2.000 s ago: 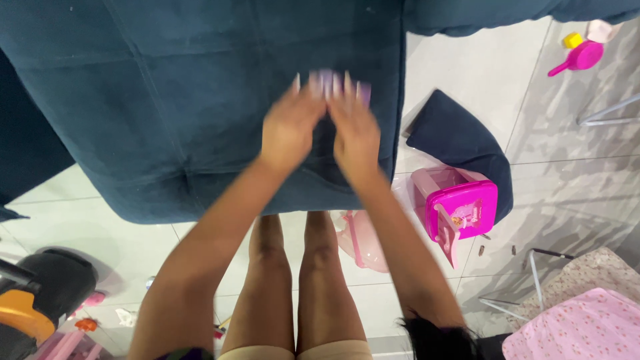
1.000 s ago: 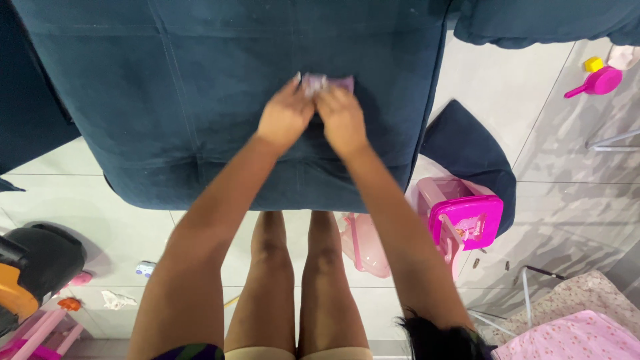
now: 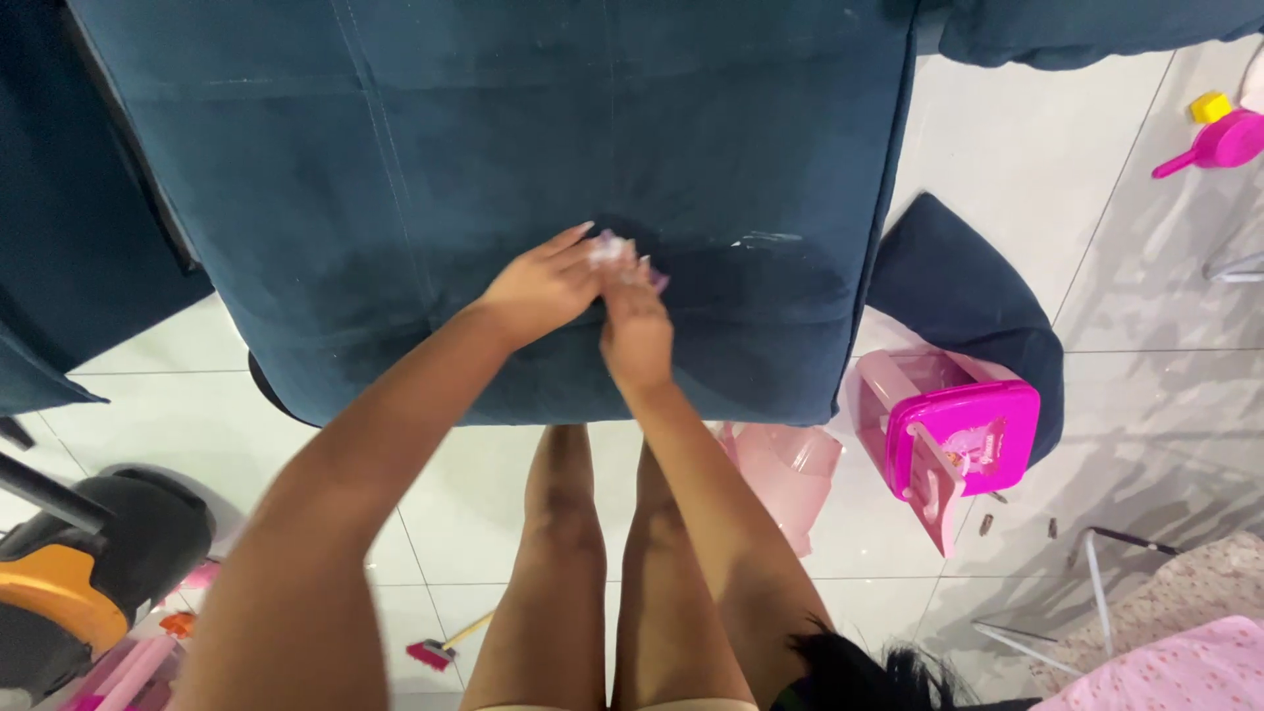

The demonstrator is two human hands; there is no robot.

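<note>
My left hand (image 3: 548, 284) and my right hand (image 3: 637, 321) meet over a dark blue fabric cushion or sofa seat (image 3: 494, 128), near its front edge. Between their fingers is a small, crumpled, purple and white wrapper or packet (image 3: 609, 247), blurred, so its exact kind cannot be told. Fingers of both hands are bent around it, and part of it sticks out past the right fingertips. A whitish smear (image 3: 768, 238) lies on the blue fabric to the right of the hands.
Right: a pink plastic bin with magenta lid (image 3: 1007, 434), a dark blue cushion (image 3: 973, 272), a magenta toy pan (image 3: 1224, 143), a folding rack's white leg (image 3: 1099, 592). Below the seat: a translucent pink container (image 3: 785, 469), a toy broom (image 3: 432, 653). Left: a black and orange appliance (image 3: 59, 583).
The seat's right part, bare of any plain smear one second ago, now shows whitish marks. Both hands stay together around the small purple item, turned somewhat differently.
</note>
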